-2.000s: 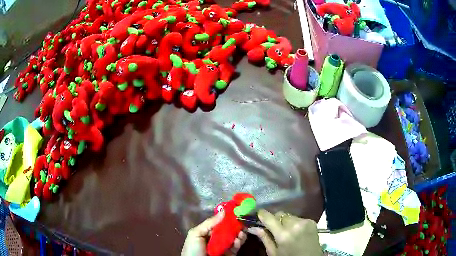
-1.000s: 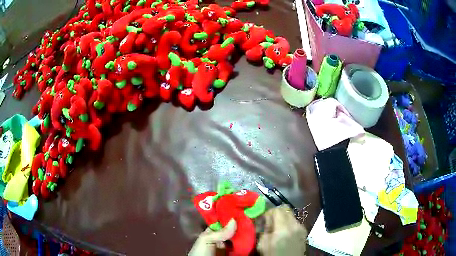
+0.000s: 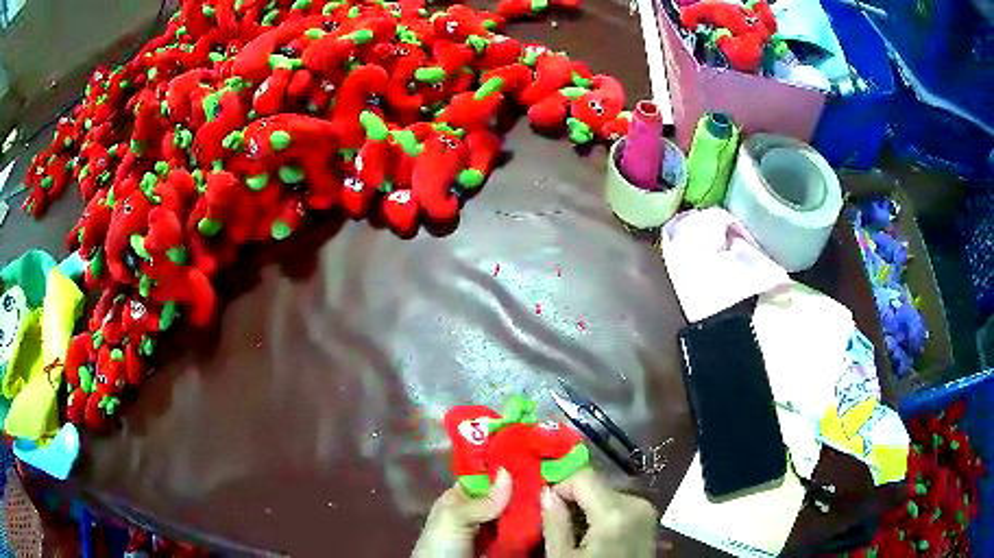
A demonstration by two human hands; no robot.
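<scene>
A red plush pepper toy with green tips and a small white face patch is held low in the middle of the head view. My left hand grips its left side, thumb on the red body. My right hand holds its right side below a green tip, fingers pinched on the plush. Any needle or thread is too fine to see. Black thread snips lie on the table just above my right hand, blades pointing up-left. Both hands are partly cut off by the bottom edge.
A large pile of red toys covers the upper left of the brown table. At right stand pink and green cones and a tape roll, with a black phone on scraps. A pink box is behind.
The snips were in my right hand two seconds ago and now lie on the table. The toy has been turned so its face side and green top show. My right hand has returned to the toy.
</scene>
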